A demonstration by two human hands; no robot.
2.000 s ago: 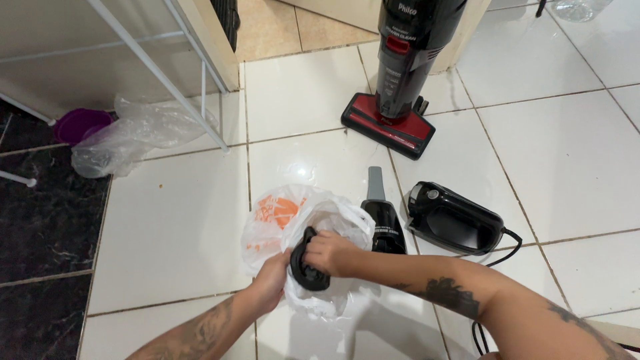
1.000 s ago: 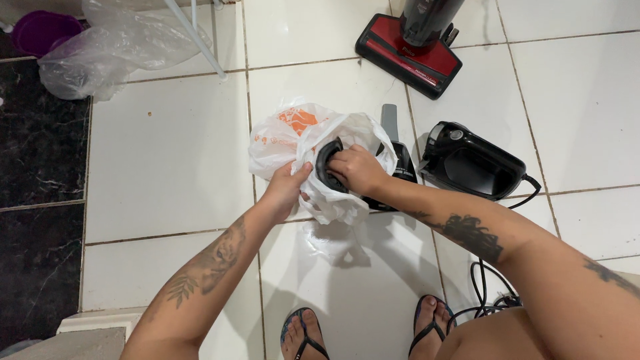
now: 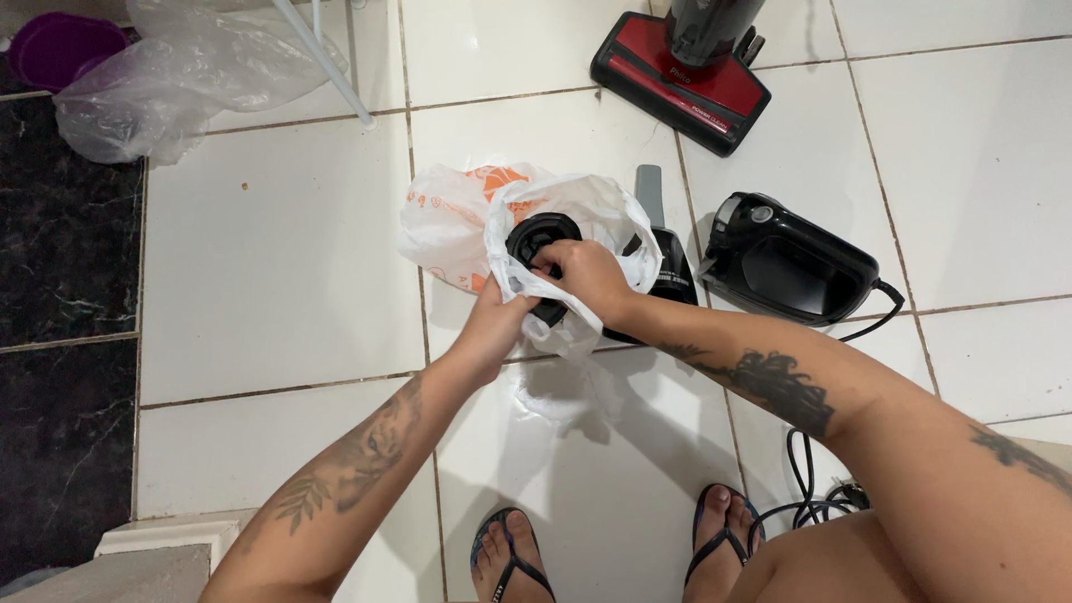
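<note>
A white plastic bag (image 3: 452,219) with orange print hangs with its mouth up between my hands. My left hand (image 3: 501,322) grips the bag's near rim and the lower side of a round black plastic part (image 3: 544,228). The fingers of my right hand (image 3: 586,272) reach into that part's hollow; their tips are hidden. Behind the bag, on the right, lies a black vacuum piece with a grey nozzle (image 3: 649,195). Farther right rests a glossy black vacuum motor unit (image 3: 791,260) with a cord.
An upright vacuum's red floor head (image 3: 682,75) stands at the top. Upper left are a clear plastic bag (image 3: 197,75), a purple container (image 3: 63,48) and a white metal leg (image 3: 327,67). A black cable (image 3: 804,502) coils beside my right foot, on white floor tiles.
The view has tilted down, bringing my sandalled feet into sight. Both hands stay at the bag and the black part, with my right fingers still in its hollow.
</note>
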